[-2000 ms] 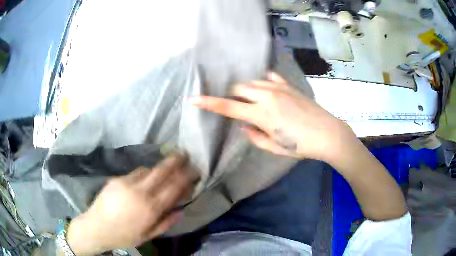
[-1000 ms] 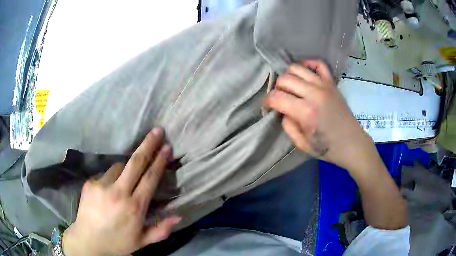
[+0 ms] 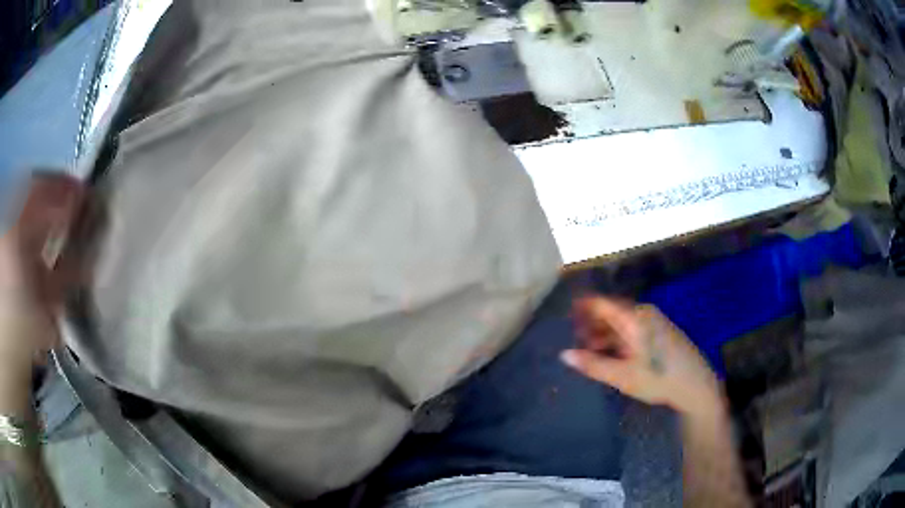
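A large grey-beige garment panel [image 3: 327, 218] lies over the left part of the white machine table [image 3: 685, 189] and hangs over its front edge onto the lap. Its top reaches the metal needle plate [image 3: 486, 71]. My left hand [image 3: 50, 243] is blurred at the panel's left edge; whether its fingers grip the cloth cannot be told. My right hand [image 3: 645, 352] is off the cloth, to the right of the panel's lower edge, above the dark-clad lap. Its fingers are curled and seem to hold nothing.
A printed ruler runs along the table's front edge. A blue plastic bin [image 3: 734, 293] stands below the table at right, with grey cloth pieces [image 3: 863, 347] beside it. Orange-yellow scissors [image 3: 806, 77] and yellow-green cloth [image 3: 861, 149] are at the table's right end.
The panel now lies spread with its dark patch out of sight. My left hand has moved to the far left edge. My right hand has let go of the cloth and moved down.
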